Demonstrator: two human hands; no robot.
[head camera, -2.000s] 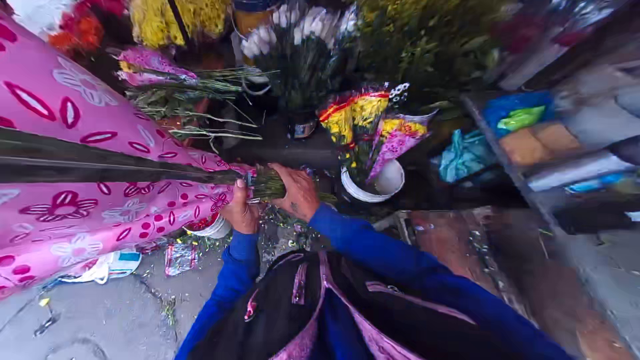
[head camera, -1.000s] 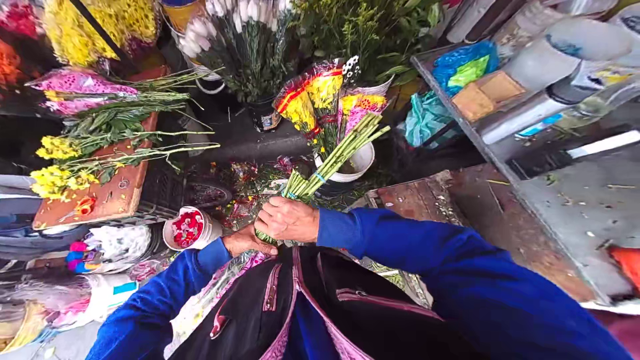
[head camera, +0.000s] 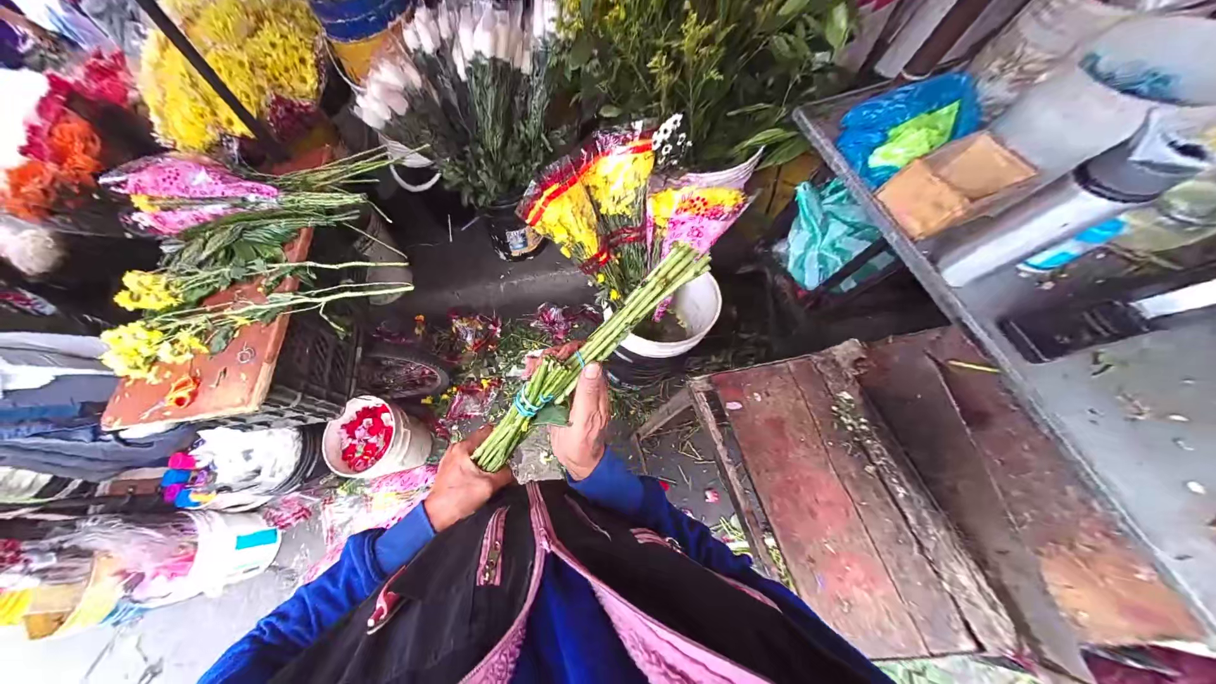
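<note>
A bundle of green flower stems, tied with thin blue bands, slants up and to the right in front of my chest. Around its lower end my left hand is closed. My right hand grips the bundle farther up, near the bands, with its thumb on top and some fingers hidden behind the stems. Beyond the stem ends, a white bucket holds wrapped yellow bouquets and a pink-wrapped one. The heads of the bundle I hold are not visible.
At left, cut yellow flowers lie on a wooden board over a crate. A bucket of red petals stands below it. To the right are a worn wooden bench and a metal table. White flowers stand at the back.
The pink patterned wrap beside my hands two seconds ago is no longer there. Since one second ago, the stems have moved forward from my chest, and my right hand now holds them from the right side.
</note>
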